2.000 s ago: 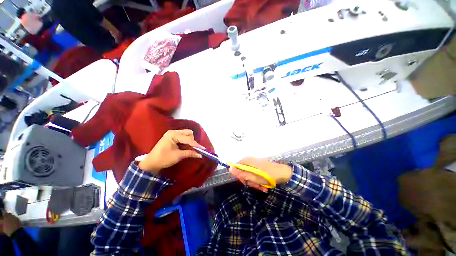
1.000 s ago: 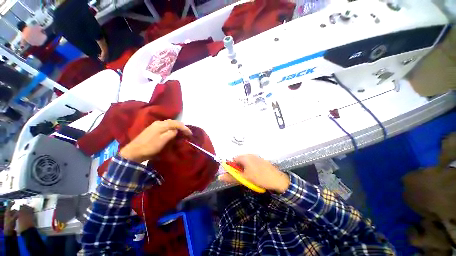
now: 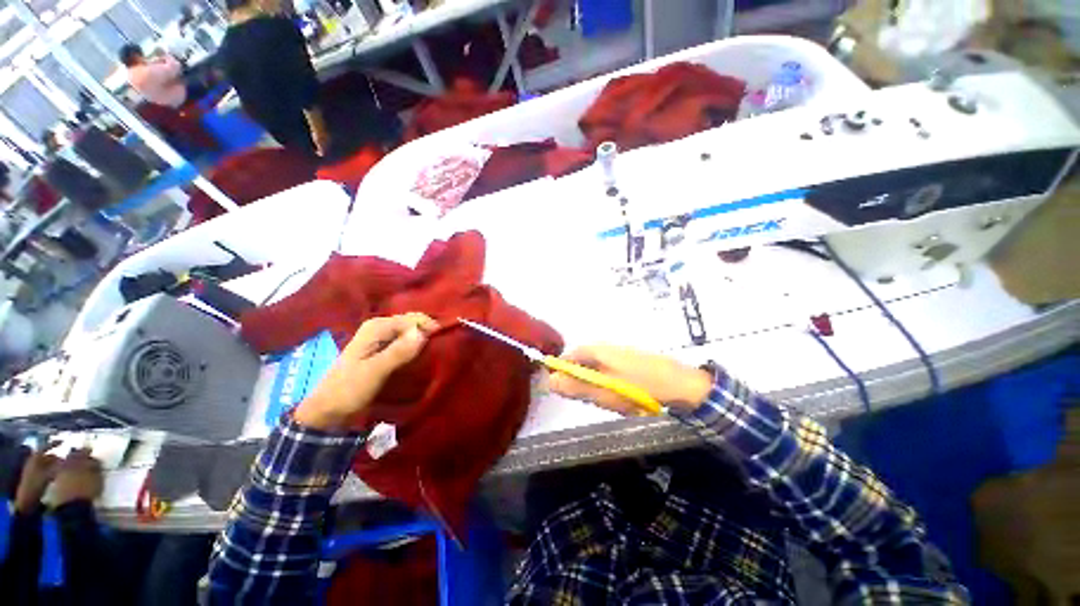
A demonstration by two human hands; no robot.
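A dark red garment (image 3: 456,403) lies bunched on the white table and hangs over its front edge, with a small white label (image 3: 381,440) near its lower left. My left hand (image 3: 377,365) pinches the red cloth at its fingertips. My right hand (image 3: 628,373) holds scissors (image 3: 602,385) by the yellow handle. The silver blades point left, with their tips over the cloth just right of my left fingertips. Whether the blades are apart is too small to tell.
The white sewing machine (image 3: 758,221) stands at right, a grey motor end (image 3: 166,369) at left. Dark cords (image 3: 891,317) cross the table front. Piled red garments (image 3: 657,113) lie in the trough behind. A blue bin (image 3: 456,562) is below. Another person's hands (image 3: 59,479) show at far left.
The camera view has shifted, so the table appears lower and further right. My left hand pinches the cloth nearer the blade tips. The white label now shows on the garment.
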